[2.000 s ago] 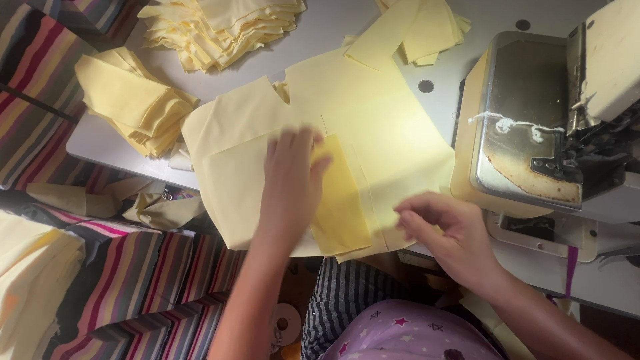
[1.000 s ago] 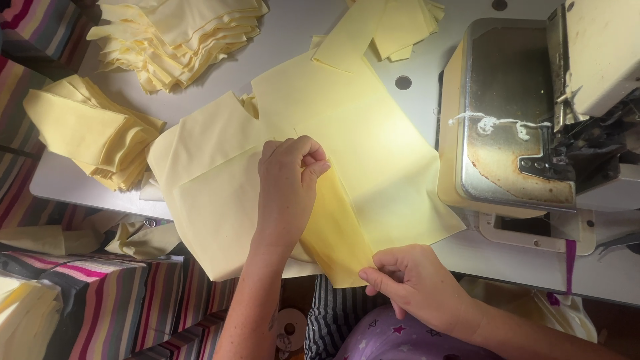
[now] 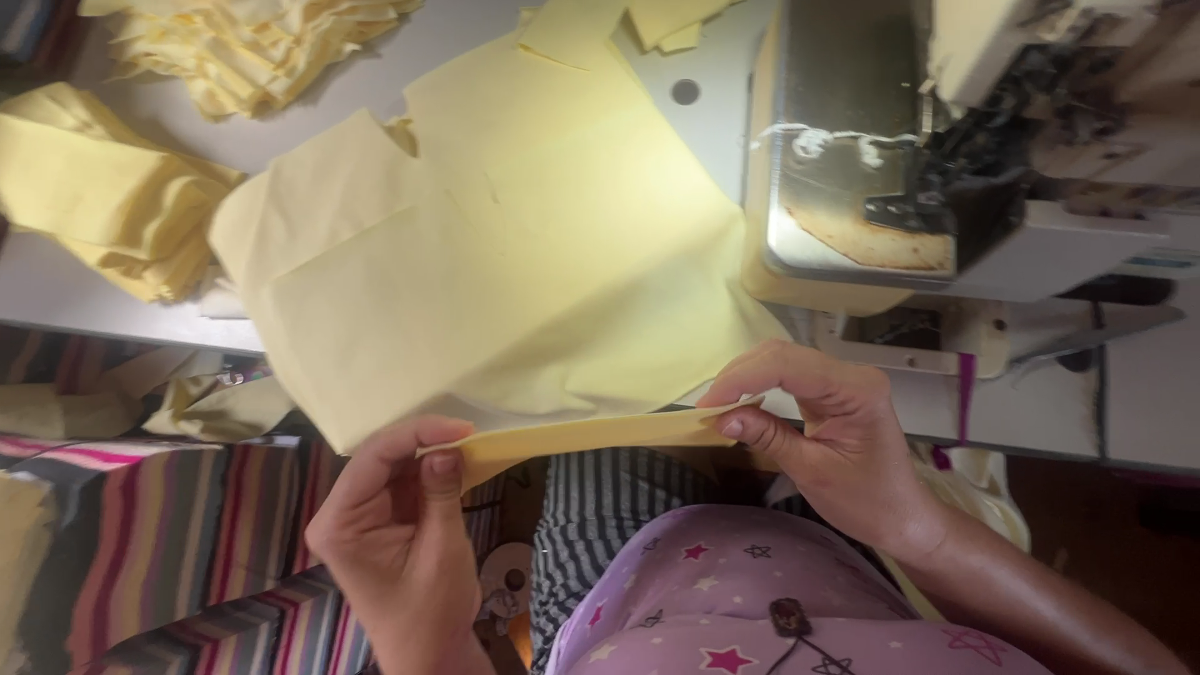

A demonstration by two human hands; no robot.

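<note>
A narrow yellow fabric piece is stretched between both hands at the table's front edge. My left hand pinches its left end between thumb and fingers, and my right hand pinches the right end the same way. Just beyond it lies a large pale yellow fabric panel, notched at its upper left and drooping over the table edge. The panel's near edge is partly hidden behind the held piece and the left hand.
An overlock sewing machine with white thread on its metal cover stands at the right. Stacks of yellow fabric pieces and a ruffled pile lie at the left. Striped cloth hangs below the white table.
The yellow piece, which lay on the panel, has been lifted off toward my body. My left hand has moved from the panel to its left end; my right hand holds the other end.
</note>
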